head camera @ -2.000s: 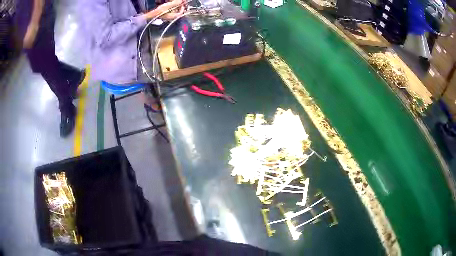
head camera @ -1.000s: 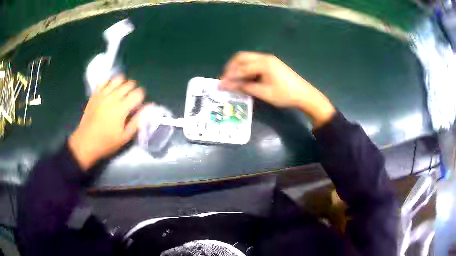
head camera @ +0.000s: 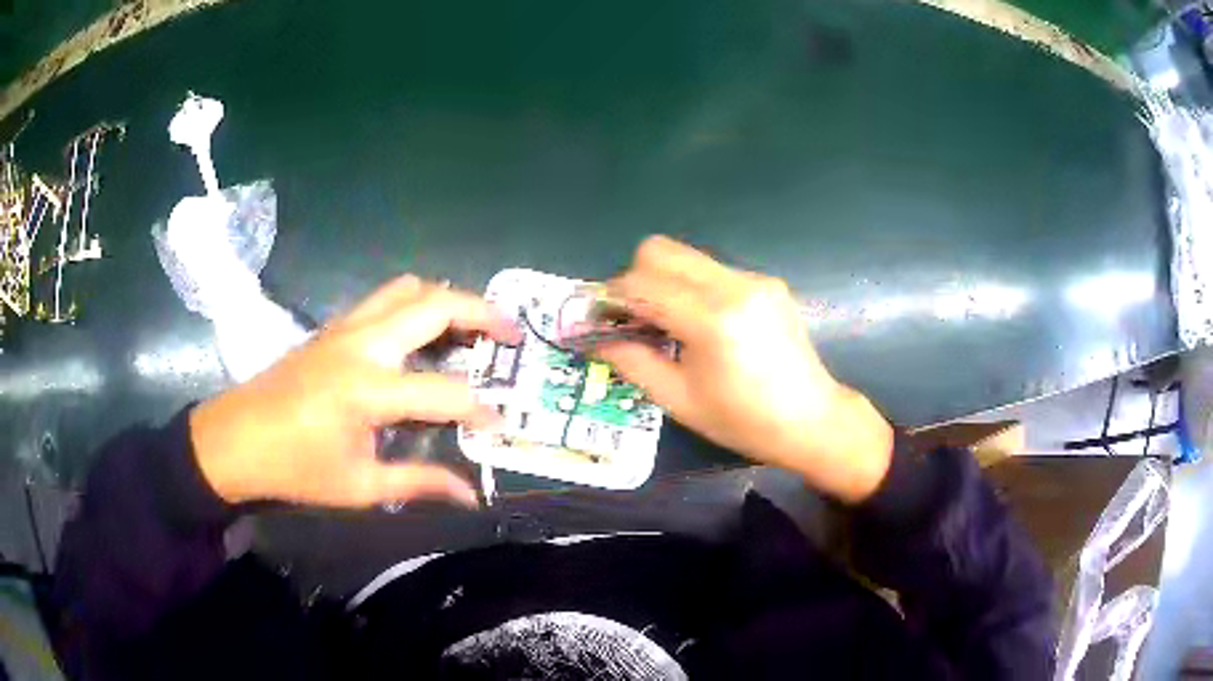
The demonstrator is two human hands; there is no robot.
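The white open socket housing [head camera: 616, 468] lies on the dark green bench near its front edge, slightly tilted in view. A green circuit board [head camera: 605, 399] with a yellow block and dark wires shows inside. My left hand [head camera: 353, 399] holds the housing's left side with spread fingers. My right hand [head camera: 732, 353] is over its upper right part, fingertips pinching dark wires or a thin dark stick; which one I cannot tell. The white cord in a clear bag [head camera: 220, 260] lies to the left, partly behind my left hand, with its plug [head camera: 197, 120] at the far end.
Wired brass contact assemblies [head camera: 53, 226] lie at the far left of the bench [head camera: 851, 160]. The worn cream rail [head camera: 1038, 40] curves along the back. Clear plastic [head camera: 1117, 572] and a cardboard box [head camera: 978, 439] are at the lower right.
The view has turned from the bench's heap to the housing. Since one second ago, the housing sits lower in view, my left hand has moved from the bagged cord onto it, and my right hand reaches inside.
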